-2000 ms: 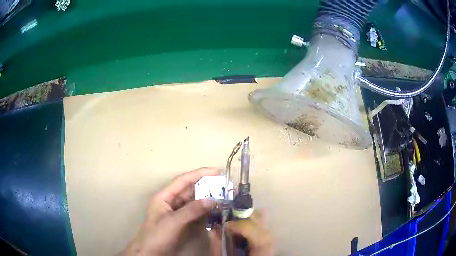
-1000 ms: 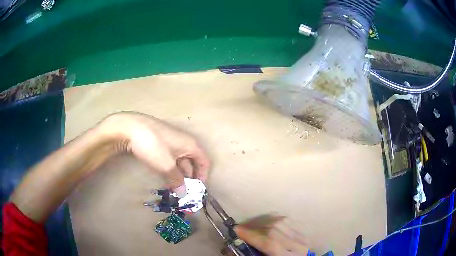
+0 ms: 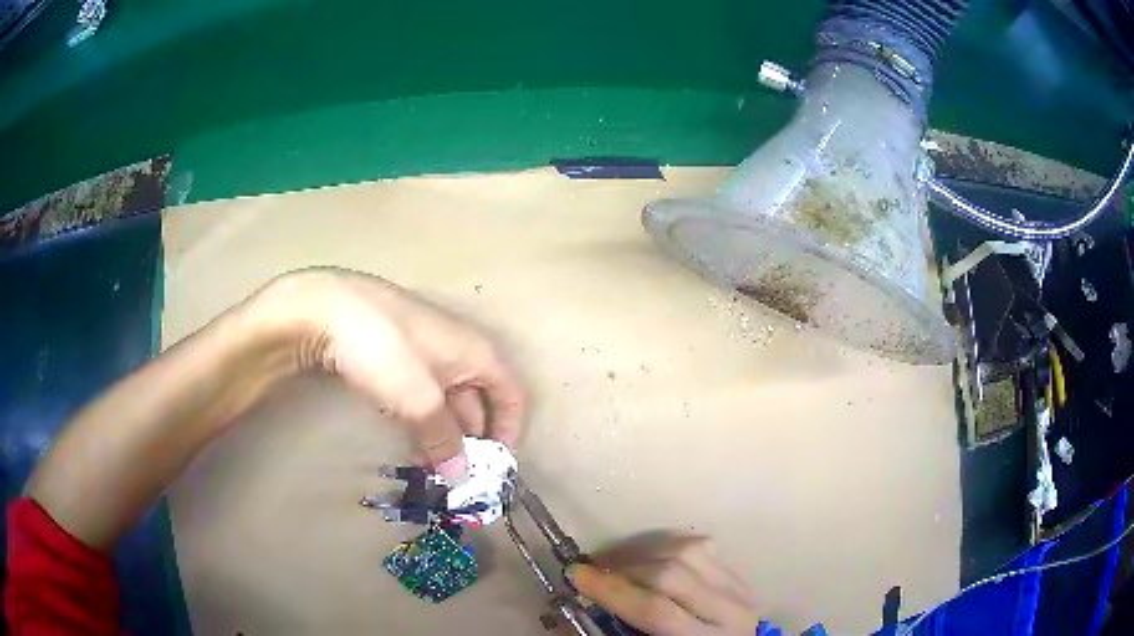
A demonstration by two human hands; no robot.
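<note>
My left hand pinches a small round white plastic piece at the lower middle, thumb and fingers at its upper edge. A black plug pin part with projecting pins sits at the white piece's left side. A green circuit board hangs just below them, joined by short wires. My right hand holds the soldering iron from the lower right, partly cut off by the bottom edge. The iron's tip and the thin solder feed tube end at the white piece's right side.
A cloudy, brown-stained fume hood on a ribbed hose stands at the upper right. Tan paper covers the work surface, taped at its back edge beside a green belt. At right are a small tray, a yellow-handled tool and blue crates.
From two seconds ago, my left hand has swung over the white piece from above, the board now shows below, and the iron has tilted left onto the piece. Over the last second little has changed.
</note>
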